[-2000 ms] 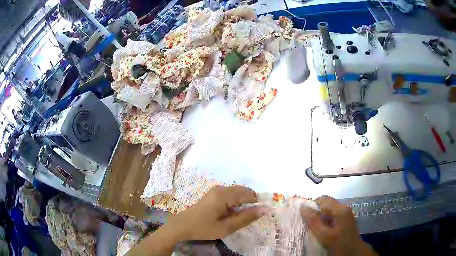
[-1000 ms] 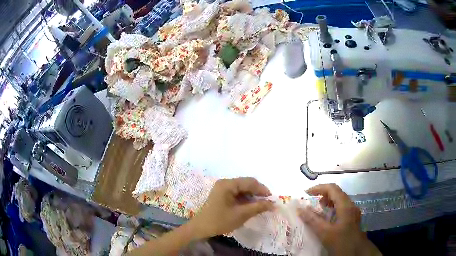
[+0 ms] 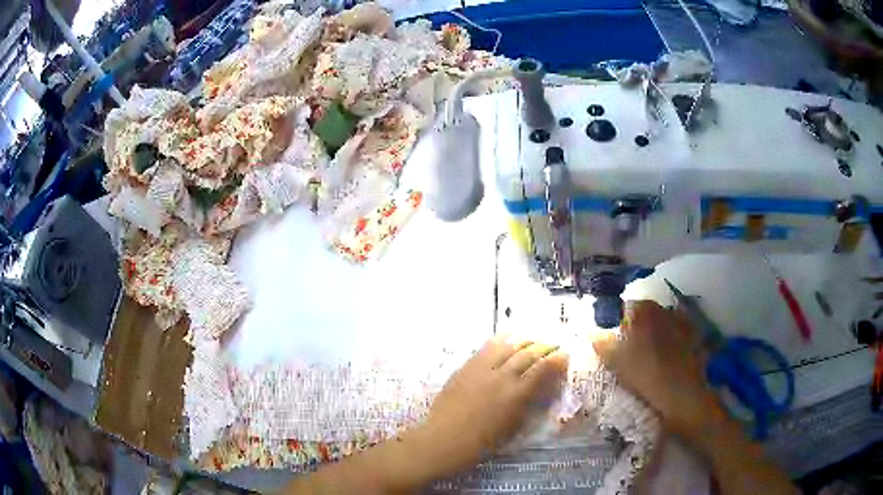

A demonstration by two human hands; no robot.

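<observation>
A crinkled pinkish-white floral piece (image 3: 573, 398) lies under and between my hands, just in front of the needle area (image 3: 566, 282). My left hand (image 3: 508, 382) rests on the cloth with its fingers pointing at the presser foot; glare hides the fingertips' contact. My right hand (image 3: 641, 353) pinches the cloth just right of and below the needle. The cloth hangs over the table's front edge beside my right forearm. Another floral strip (image 3: 319, 401) stretches left along the front. Whether the edge is under the foot cannot be told.
Blue-handled scissors (image 3: 750, 377) lie right of my right hand, with a red slim tool (image 3: 793, 309) beyond. A tangled floral pile (image 3: 261, 145) fills the back left. A grey lamp (image 3: 456, 164) stands left of the machine head (image 3: 678, 155). A brown board (image 3: 145, 377) is at left.
Both hands have moved from the table's front edge forward to the needle area, carrying the piece. The view has shifted right, toward the machine.
</observation>
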